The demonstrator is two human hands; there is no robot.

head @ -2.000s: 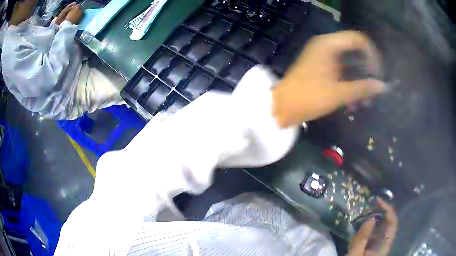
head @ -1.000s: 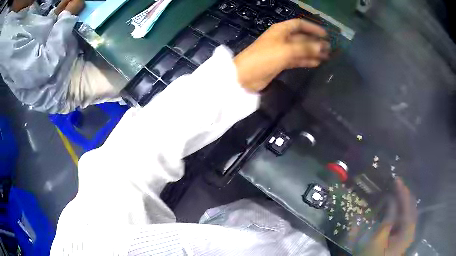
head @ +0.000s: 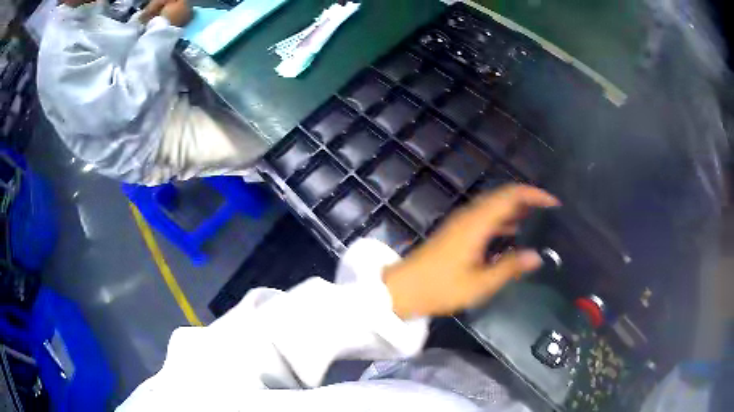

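My left hand point(head: 451, 269) is over the near edge of the mat, thumb and forefinger curved apart. A dark part shows between them, but blur hides whether they grip it. A black watch housing point(head: 553, 348) with pale parts inside lies on the green mat point(head: 515, 322) to the right of my hand. Small pale pieces point(head: 597, 372) are scattered beside it. A black compartment tray point(head: 351, 174) lies beyond my hand, its near pockets empty and dark housings point(head: 475, 44) in its far end. My right hand is not in view.
A red knob point(head: 590, 311) and a silver knob point(head: 551, 258) are on the blurred dark fixture at right. Paper strips point(head: 314, 40) lie beyond the tray. Another person point(head: 109, 88) sits at upper left by a blue stool point(head: 193, 213).
My left hand has come back from the tray's far end towards the near mat, where a second housing lay. My right hand has left the picture. The view has shifted.
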